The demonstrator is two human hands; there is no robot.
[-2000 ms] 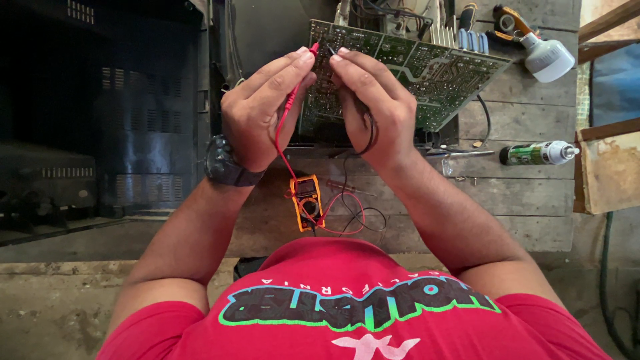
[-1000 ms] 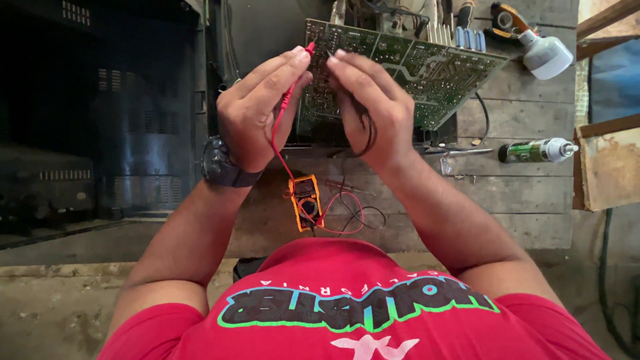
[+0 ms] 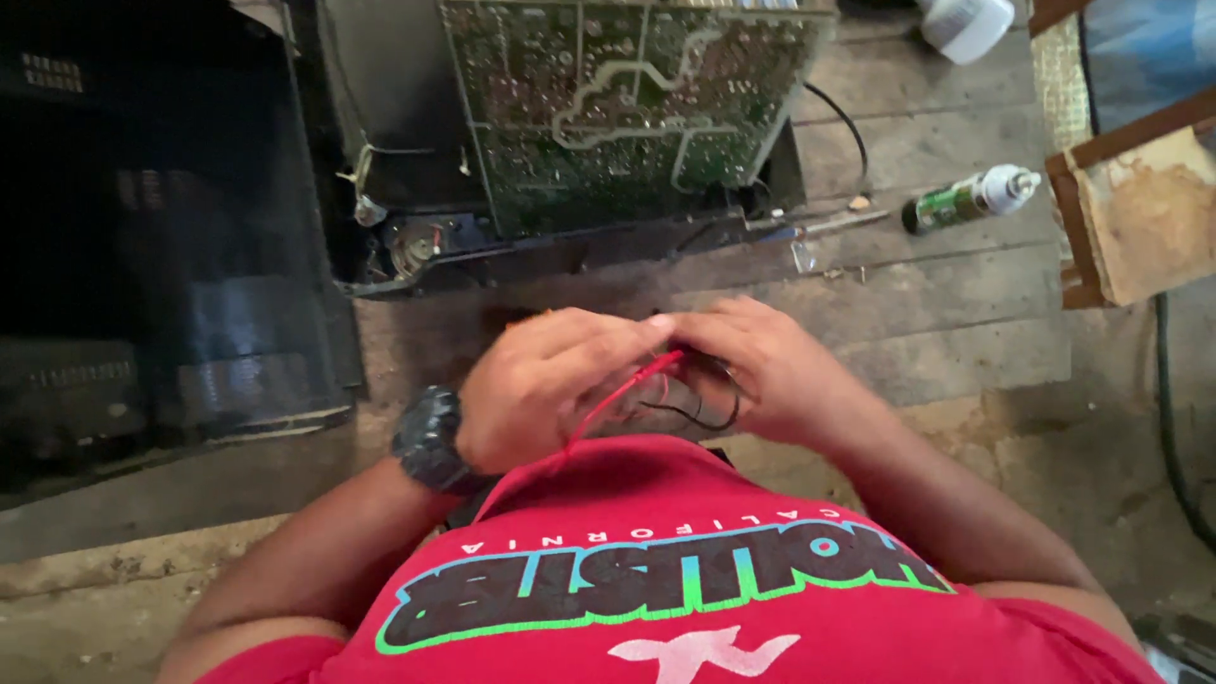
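My left hand (image 3: 556, 380), with a black watch on its wrist, is shut on the red multimeter probe (image 3: 622, 388), its lead hanging toward my shirt. Against its fingertips is my right hand (image 3: 760, 366), which holds the black probe lead (image 3: 727, 408) in a loop below the palm. The probe tips are hidden between the fingers. Only a sliver of the orange multimeter (image 3: 518, 321) shows behind my left hand. Beyond both hands a green circuit board (image 3: 617, 114) leans tilted in a black plastic housing (image 3: 570, 249), its soldered side facing me.
A large black plastic casing (image 3: 171, 285) fills the left side. On the wooden planks at right lie a spray can (image 3: 969, 198), a thin metal tool (image 3: 841, 223) and a black cable (image 3: 850, 123). A white bulb-shaped object (image 3: 967, 27) is at the top right, above a wood-framed panel (image 3: 1149, 209).
Both hands have drawn back from the circuit board toward my body and come together over the multimeter, which they now mostly hide. The view has shifted somewhat.
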